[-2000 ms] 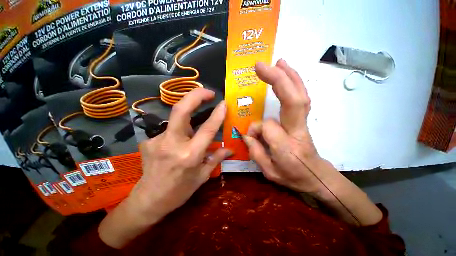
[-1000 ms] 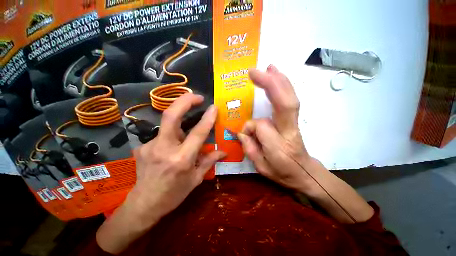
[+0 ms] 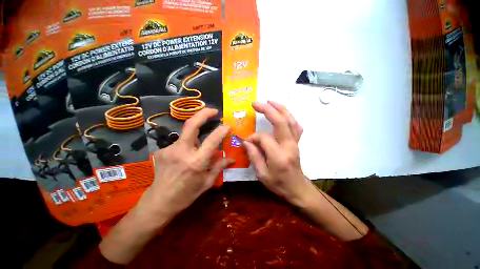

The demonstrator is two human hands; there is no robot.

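Observation:
Flat orange and black cartons (image 3: pixel 179 68) lie fanned out to the left, each with a coiled orange cord picture. The top one has a yellow side panel (image 3: pixel 240 100). A small shiny blue-purple sticker (image 3: pixel 236 141) sits near the panel's lower end. My left hand (image 3: pixel 192 157) rests on the top carton's lower part, fingers apart, holding nothing visible. My right hand (image 3: pixel 276 149) is at the panel's right edge, thumb and index fingertips close together beside the sticker. Whether they pinch something is too small to tell.
A silvery piece with a dark end (image 3: pixel 331 79) lies on the white table (image 3: pixel 337 136), beside a small white curl. A thick carton stack (image 3: pixel 427 79) stands at the far right, its striped edges facing left.
The view has shifted, so more of the cartons' tops and the right stack show. The sticker's shine has turned from blue-green to purple. Both hands keep nearly the same place at the panel.

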